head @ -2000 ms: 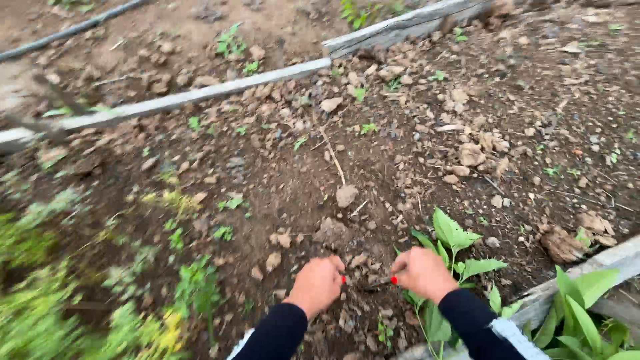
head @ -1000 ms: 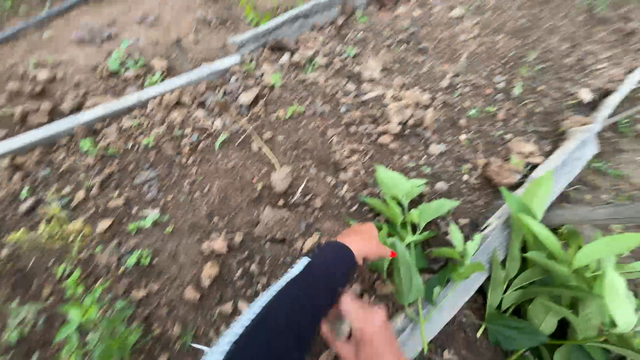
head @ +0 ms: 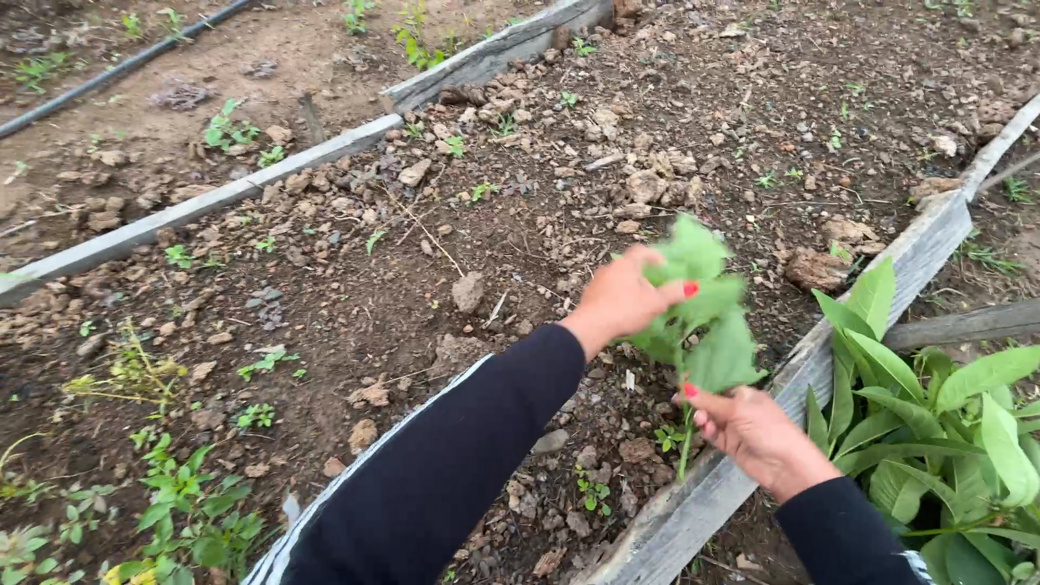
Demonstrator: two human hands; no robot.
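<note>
A leafy green plant [head: 719, 349], somewhat blurred, stands above the soil near the right-hand wooden board. Its upper leaves are in my left hand [head: 621, 296], whose thumb lies over them. Lower down, my right hand [head: 743, 431] pinches the green stem [head: 685, 447] between thumb and fingers. The stem's lower end shows beside the board's edge, below my right hand. Part of the foliage is hidden behind my left fingers.
A weathered wooden board [head: 821, 366] edges the bed on the right, another board [head: 203, 199] on the left. Broad-leaved plants [head: 918, 439] grow at lower right. Small seedlings [head: 264, 364], clods [head: 467, 292] and weeds [head: 195, 512] dot the soil. A black hose [head: 122, 69] lies at upper left.
The plant stood low by the board one second ago, with my left hand at its leaves; now both hands hold it. My right hand has moved from below my left forearm to the stem.
</note>
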